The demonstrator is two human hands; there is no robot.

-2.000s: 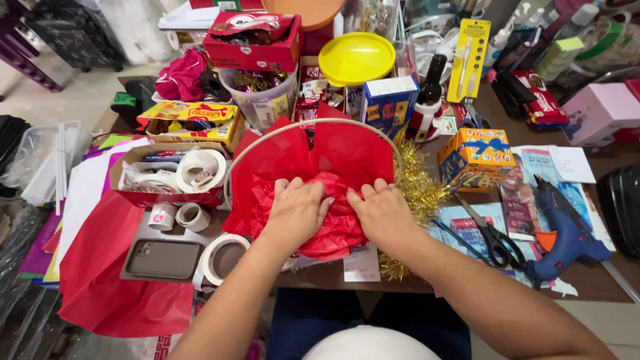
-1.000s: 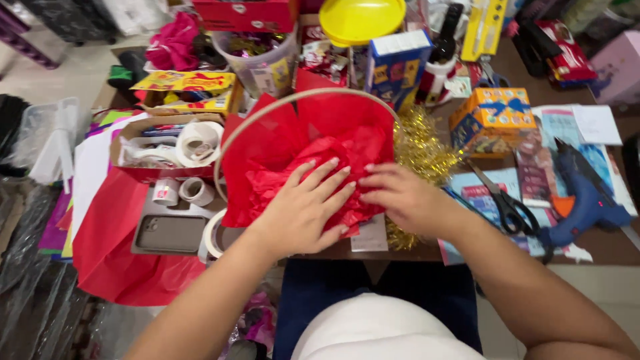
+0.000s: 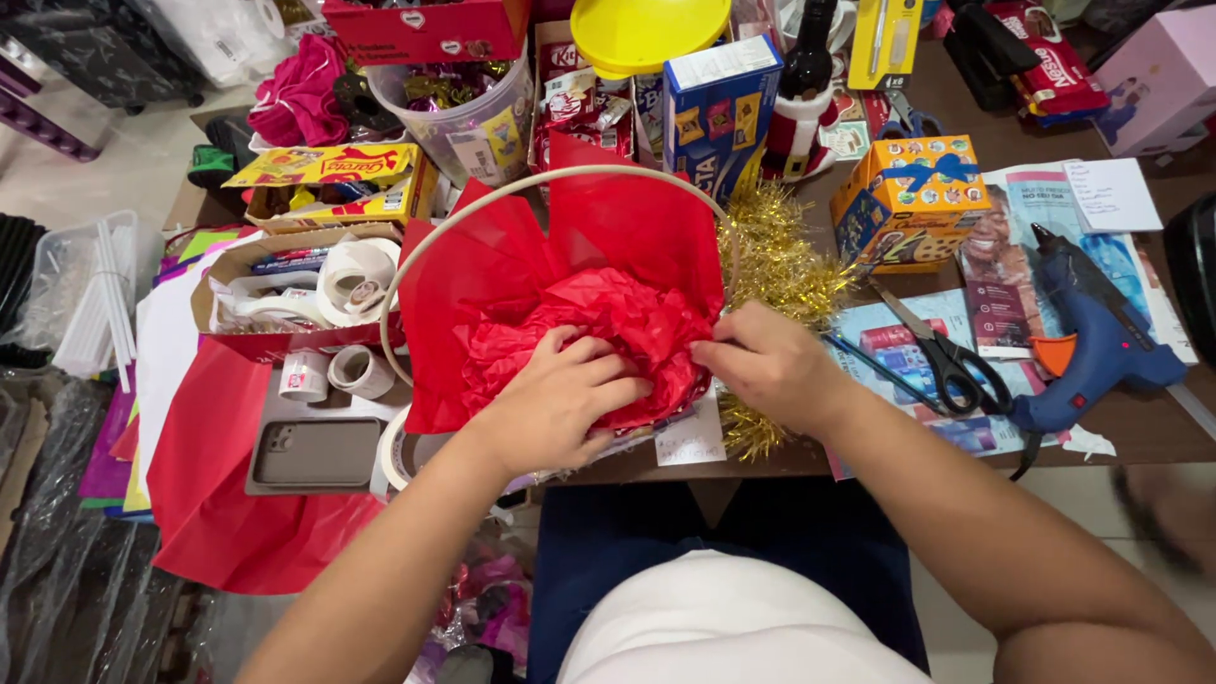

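Crumpled red tissue paper (image 3: 608, 323) fills a basket whose pale arched handle (image 3: 570, 173) stands up over it. Smoother red sheets (image 3: 627, 223) rise at the back, inside the handle. My left hand (image 3: 560, 404) rests on the front of the crumpled paper, fingers curled and a little apart. At the basket's right edge, my right hand (image 3: 784, 370) pinches a bit of the red paper between thumb and fingers. Gold tinsel garland (image 3: 788, 256) lies just behind and beside my right hand. The basket's body is mostly hidden by paper and hands.
Black-handled scissors (image 3: 950, 366) and a blue glue gun (image 3: 1102, 332) lie on leaflets to the right, near an orange box (image 3: 912, 204). At left are a box of tape rolls (image 3: 299, 332), a phone (image 3: 318, 452) and a red sheet (image 3: 218, 475). Boxes, a tub (image 3: 465, 128) and a yellow lid (image 3: 651, 33) stand behind.
My left hand has drawn back toward the front edge of the crumpled paper since a second ago. My right hand, flatter over the paper then, now pinches at its right edge.
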